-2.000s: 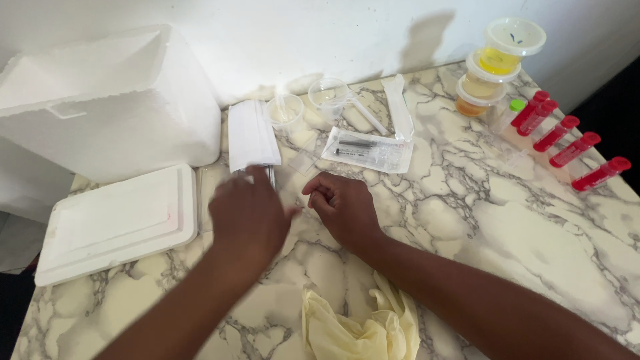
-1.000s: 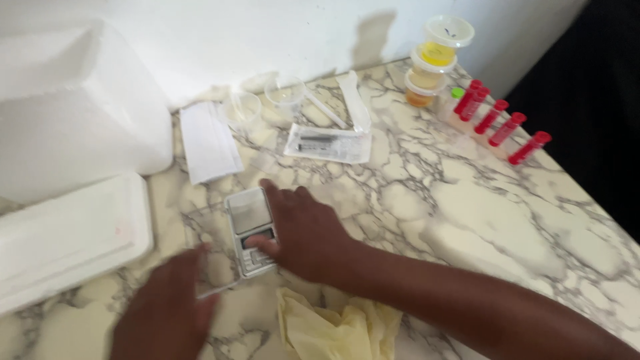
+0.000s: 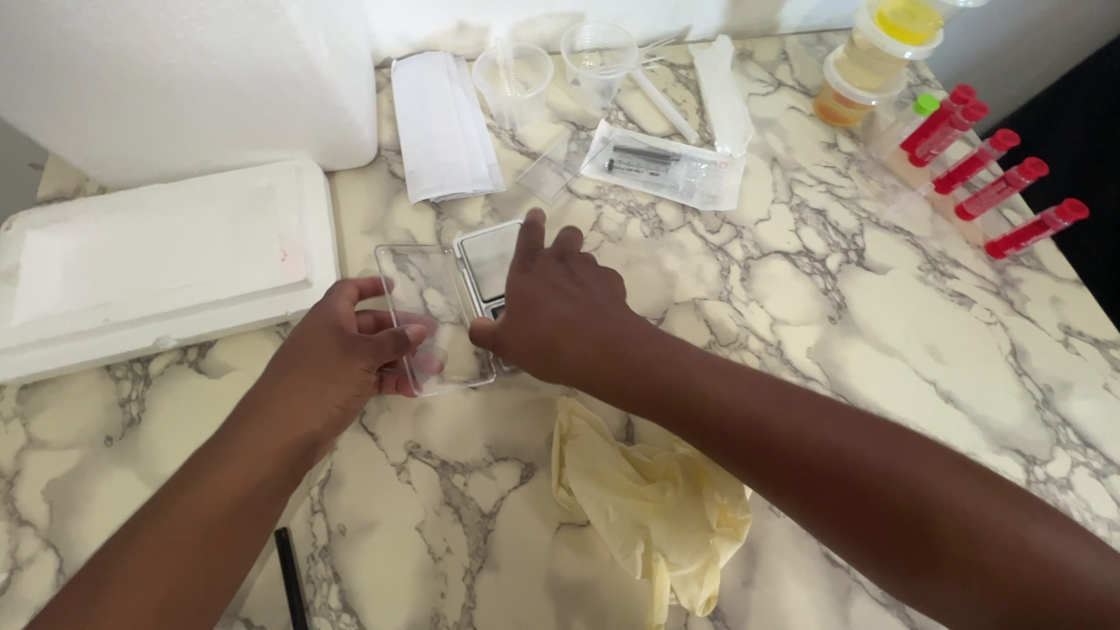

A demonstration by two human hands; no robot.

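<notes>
A small silver pocket scale (image 3: 492, 267) lies on the marbled tabletop, its clear plastic cover (image 3: 442, 311) swung out on its left. My left hand (image 3: 363, 341) holds the left edge of that cover, with the thumb above and fingers seen through the plastic. My right hand (image 3: 564, 306) lies over the scale's right side, fingers spread toward its far edge and thumb by the lower part. It hides most of the display and keys; whether it grips the scale's body I cannot tell. Pale latex gloves (image 3: 652, 507) lie crumpled below my right wrist.
A foam box (image 3: 192, 79) and its lid (image 3: 166, 254) stand left. Behind are folded white paper (image 3: 444, 127), plastic cups (image 3: 514, 79), glass slides (image 3: 553, 171) and a packaged syringe (image 3: 662, 164). Red-capped tubes (image 3: 1037, 229) and stacked lidded containers (image 3: 862, 66) stand right. A black pen-like stick (image 3: 290, 577) lies in front.
My left hand has come up and taken hold of the clear cover, which lay beside the scale a second ago. My right hand stays at the scale. The view has shifted.
</notes>
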